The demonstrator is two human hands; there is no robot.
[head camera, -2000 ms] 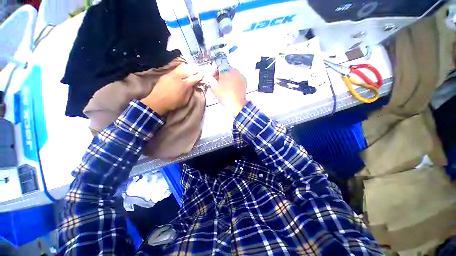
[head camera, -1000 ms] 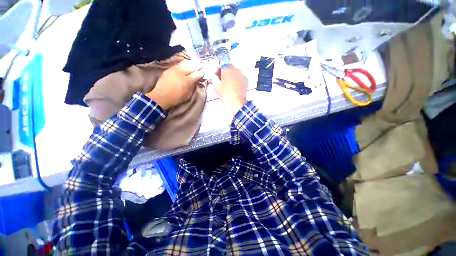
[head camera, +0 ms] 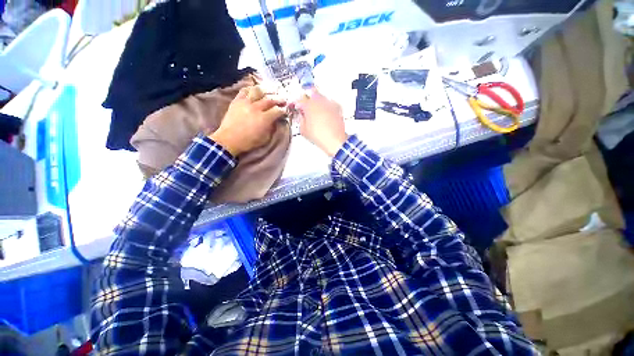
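The tan fabric piece (head camera: 254,167) lies on the machine table, with black sparkly fabric (head camera: 174,62) behind and left of it. My left hand (head camera: 252,119) presses on the tan fabric, its fingertips near the needle area. My right hand (head camera: 321,119) is at the presser foot (head camera: 286,76), its fingertips at the fabric's right edge, close to my left fingertips. The fingertips are overexposed, so what lies between them cannot be made out. The white sewing machine (head camera: 403,35) with "JACK" lettering stands over the work.
Right of my right hand lie a black strip (head camera: 366,97), small black snips (head camera: 406,110) and a greyish plastic piece (head camera: 410,76). Scissors (head camera: 497,106) with red and yellow handles lie near the table's right edge. Khaki fabric (head camera: 556,201) hangs beyond. Another machine (head camera: 59,160) stands left.
The camera view has shifted slightly. My left fingers have changed their bend a little on the tan fabric. My right hand stays near the presser foot.
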